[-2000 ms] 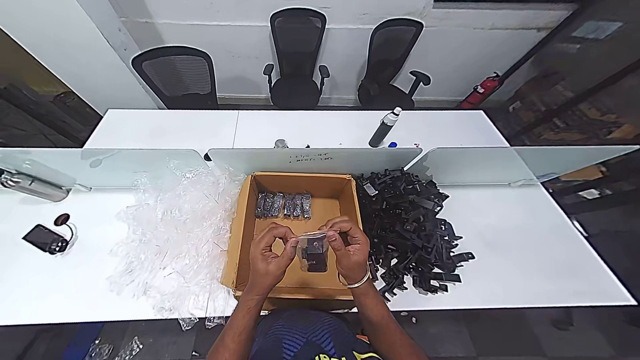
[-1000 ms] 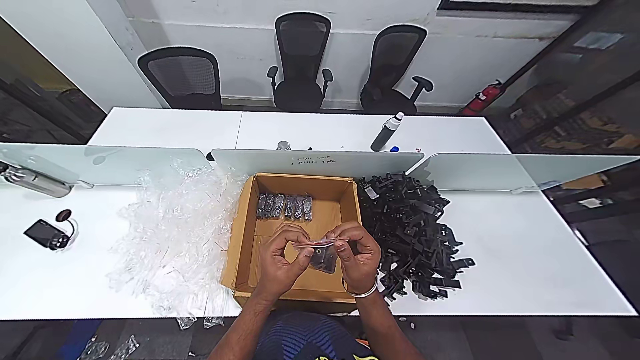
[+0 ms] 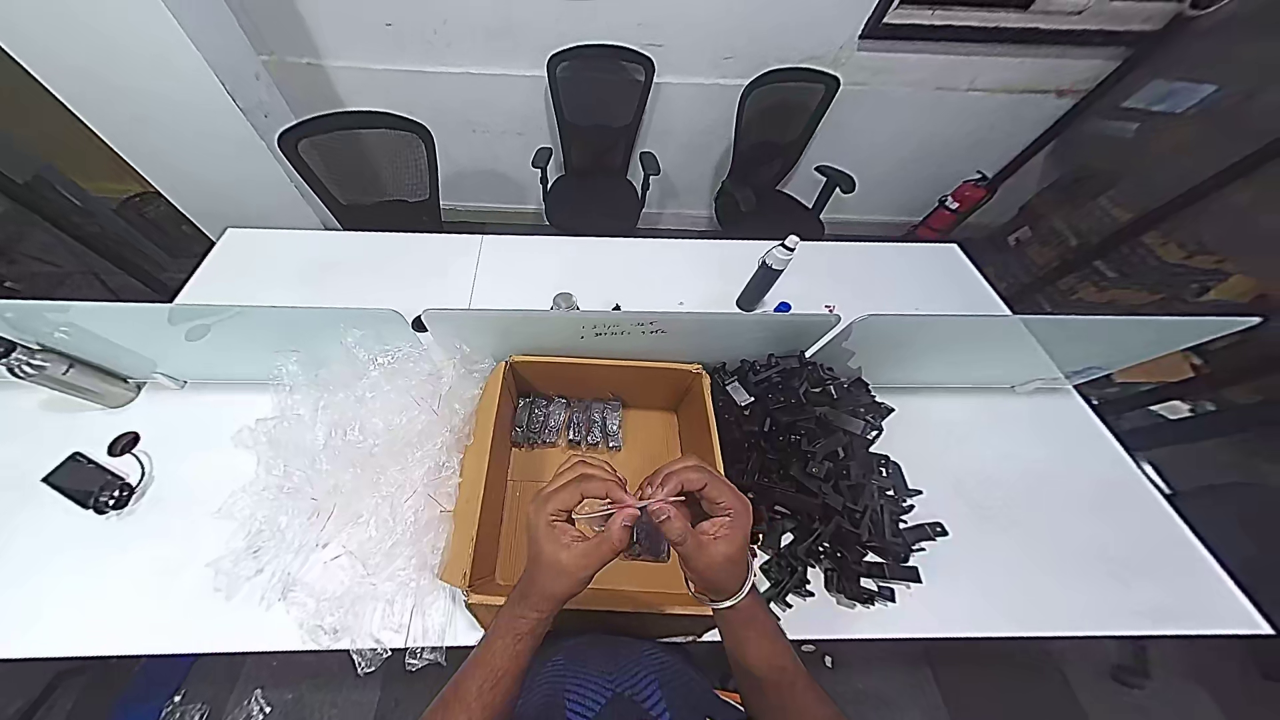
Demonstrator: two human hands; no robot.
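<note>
My left hand [image 3: 578, 525] and my right hand [image 3: 703, 520] pinch the top edge of a small clear plastic bag [image 3: 648, 540] between thumbs and fingertips, close together. A dark item shows inside the bag, which hangs over the near part of an open cardboard box [image 3: 490, 500]. Along the far side of the box lie several wrapped dark packets [image 3: 567, 422] in a row. A heap of clear plastic bags [image 3: 350, 490] spreads left of the box. To its right is a pile of black plastic parts [image 3: 830, 470]. A white band circles my right wrist.
A glass divider [image 3: 620, 335] stands behind the box. At the far left are a steel bottle [image 3: 75, 375] and a small dark device with a cable [image 3: 90, 482]. Beyond the divider stand a dark bottle [image 3: 766, 275] and several mesh chairs. The white table's [image 3: 1040, 520] near edge lies before me.
Both hands have drawn closer together along the bag's top edge. Two seconds ago they were farther apart, with the bag's clear front showing between them.
</note>
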